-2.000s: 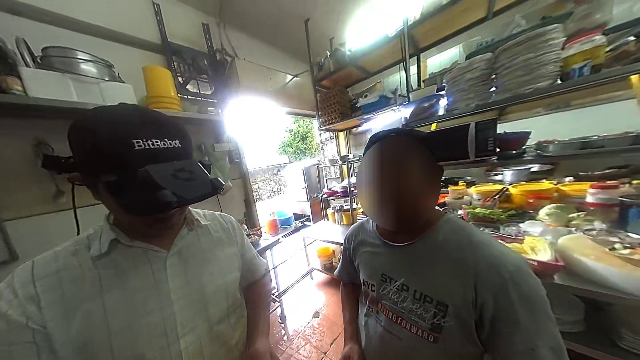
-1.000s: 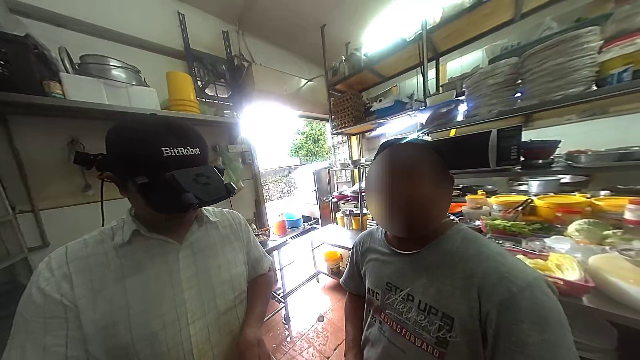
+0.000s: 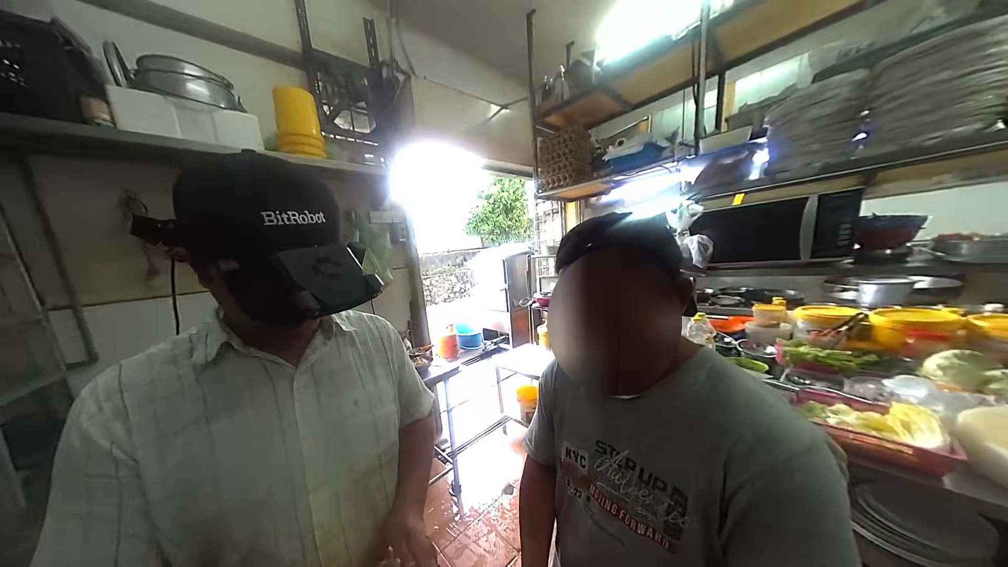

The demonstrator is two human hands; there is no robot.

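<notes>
Neither my left hand nor my right hand shows in the head view. Two other people stand close in front. The person at left, in a light striped shirt (image 3: 260, 441), wears a black cap (image 3: 256, 209) and a black head-mounted device (image 3: 307, 279). That person's hand (image 3: 408, 539) is partly visible at the bottom edge. The person at right wears a grey printed T-shirt (image 3: 693, 465) and a dark cap; their hands are out of view.
To the right, a counter holds a red tray (image 3: 890, 449) of cut vegetables, yellow tubs (image 3: 913, 323) and a cabbage (image 3: 957, 368). A microwave (image 3: 756, 232) sits above. A metal-legged table (image 3: 453, 370) stands by the bright doorway. Yellow containers (image 3: 298, 118) rest on the left shelf.
The view has shifted somewhat, with more of the right counter showing than in the oldest frame. Both people remain in front.
</notes>
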